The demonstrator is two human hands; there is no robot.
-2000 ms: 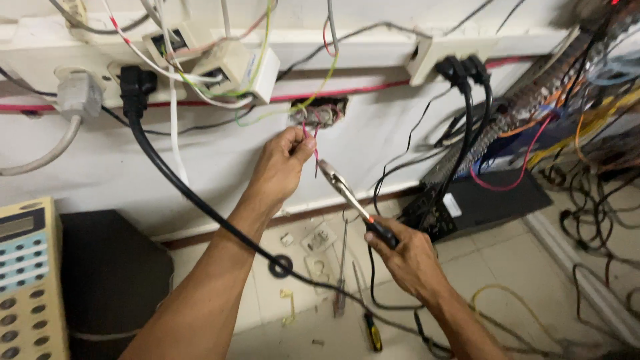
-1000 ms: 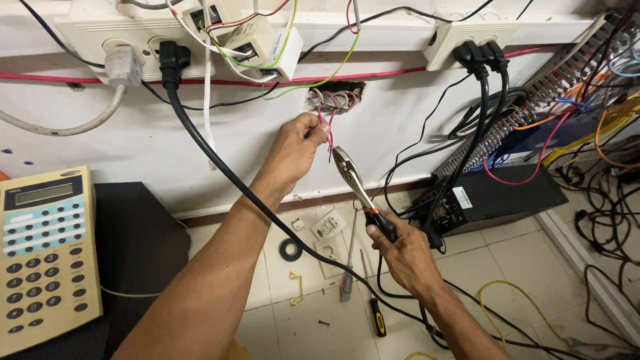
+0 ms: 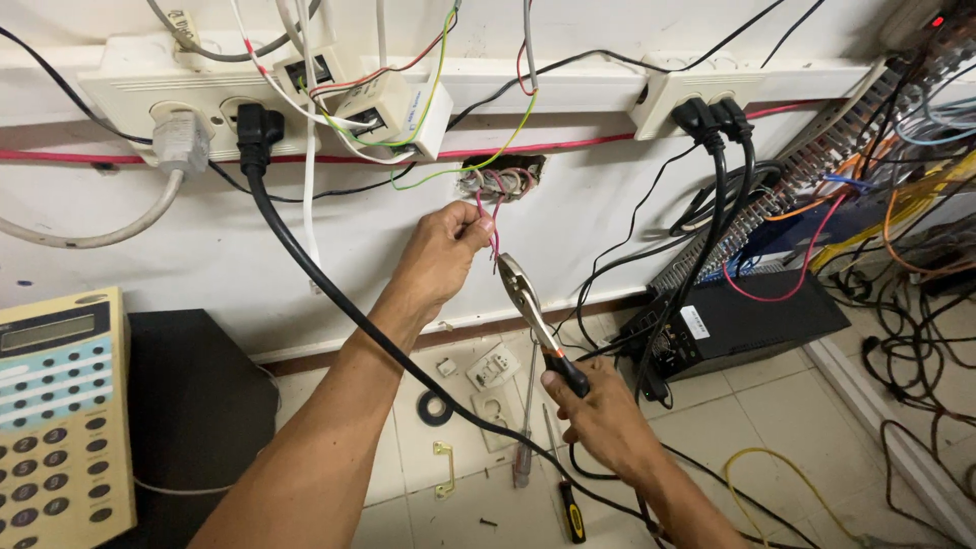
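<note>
Just below a rough wall opening [image 3: 503,177], my left hand [image 3: 446,248] pinches pink-red insulated wires [image 3: 496,221] between thumb and fingertips. The wires come out of the opening and their ends hang below my thumb. My right hand [image 3: 602,415] is closed around the black handles of combination pliers [image 3: 531,305]. The metal jaws point up at the wire ends, very near them; whether they touch cannot be told. Inside the opening are more looped wires. A thin green-yellow wire [image 3: 509,145] hangs in front of its upper edge.
A thick black power cable [image 3: 305,263] crosses in front of my left forearm. Screwdrivers [image 3: 570,511], black tape [image 3: 435,408], a socket module [image 3: 494,367] and a metal bracket [image 3: 444,469] lie on the tiled floor. A desk phone [image 3: 61,427] stands left, a black computer case [image 3: 740,328] right.
Both hands keep nearly the same places, the left on the wires and the right on the pliers. The view has shifted somewhat since the first frame.
</note>
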